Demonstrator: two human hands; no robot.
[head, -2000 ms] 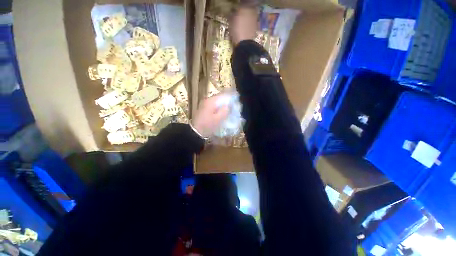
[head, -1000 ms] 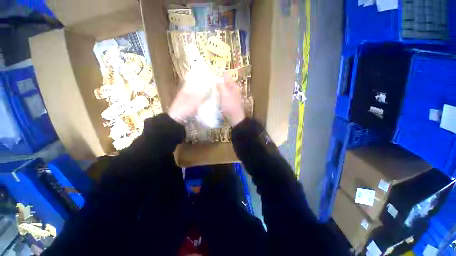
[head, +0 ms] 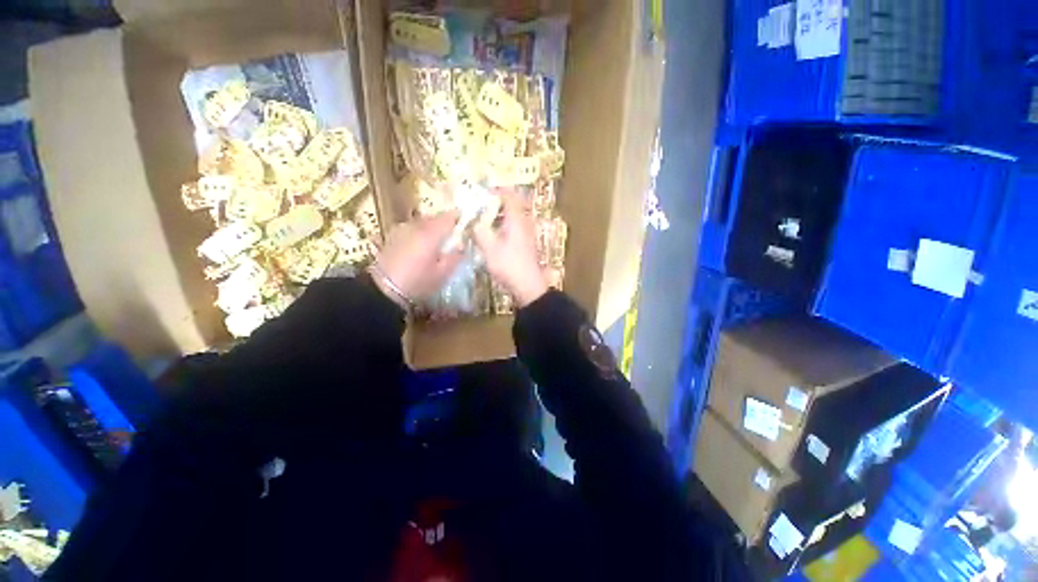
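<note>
My left hand [head: 417,252] and my right hand [head: 512,248] are close together over the near part of the right cardboard box [head: 461,344]. Both hold a small overexposed whitish part [head: 476,208] between the fingers. A crumpled clear plastic bag [head: 459,290] hangs under my left hand. Below them lie tan parts [head: 550,244] in rows, with several loose yellow parts [head: 499,106] on top. The left box [head: 171,244] holds a loose pile of cream-yellow slotted parts [head: 294,225].
Printed liner sheets [head: 330,85] lie under the parts. Blue crates [head: 899,227] and labelled brown cartons [head: 785,364] are stacked at the right. A keyboard [head: 71,418] sits on the blue surface at lower left, with more loose parts [head: 29,546] near the corner.
My hands have come together over the right box; two seconds ago my right hand reached to its far end. The view has shifted. The small part shows more clearly between my fingers.
</note>
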